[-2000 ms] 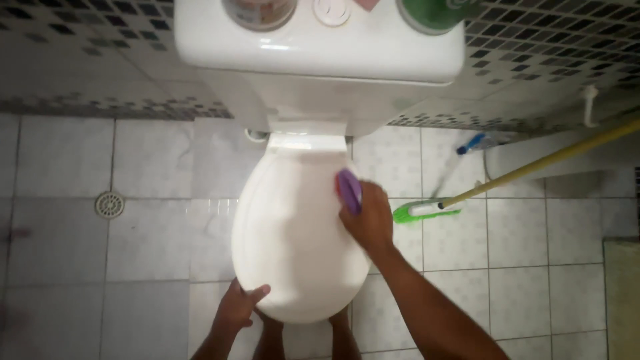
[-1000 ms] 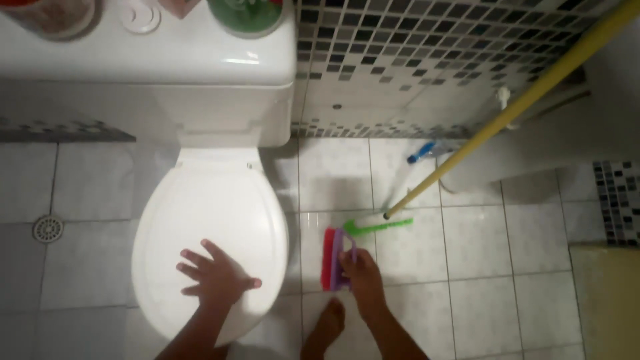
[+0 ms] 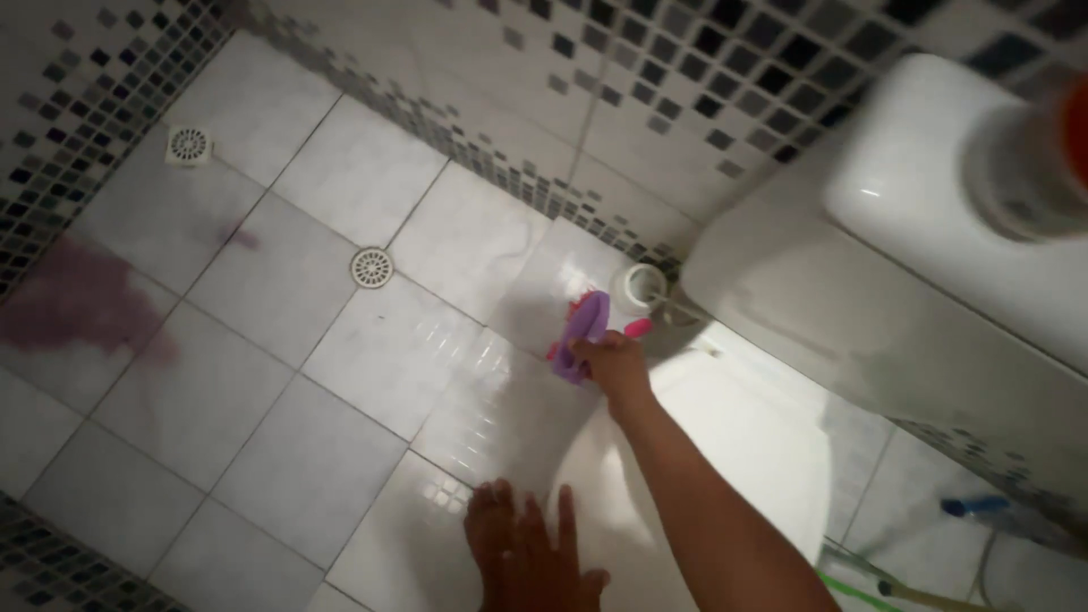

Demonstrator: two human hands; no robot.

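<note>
My right hand [image 3: 614, 365] grips the handle of a purple scrub brush [image 3: 585, 333] with red bristles, down at the tiled floor beside the toilet base. Close by it are a white round container or fitting [image 3: 639, 287] and a small pink object [image 3: 637, 327]. My left hand [image 3: 531, 544] is spread, palm down, at the edge of the closed toilet lid [image 3: 731, 450], holding nothing; whether it touches the lid is unclear.
The toilet tank [image 3: 918, 161] with a blurred container [image 3: 1028, 170] on top stands at right. Round floor drains [image 3: 371, 267] and a purplish-red patch [image 3: 81, 297] show at left. A pole [image 3: 922, 595], a green broom part [image 3: 854, 591] and a blue object [image 3: 973, 506] lie at lower right.
The brush in my right hand has moved from the floor on the toilet's right side to its left side, near the wall. The view has swung left and turned.
</note>
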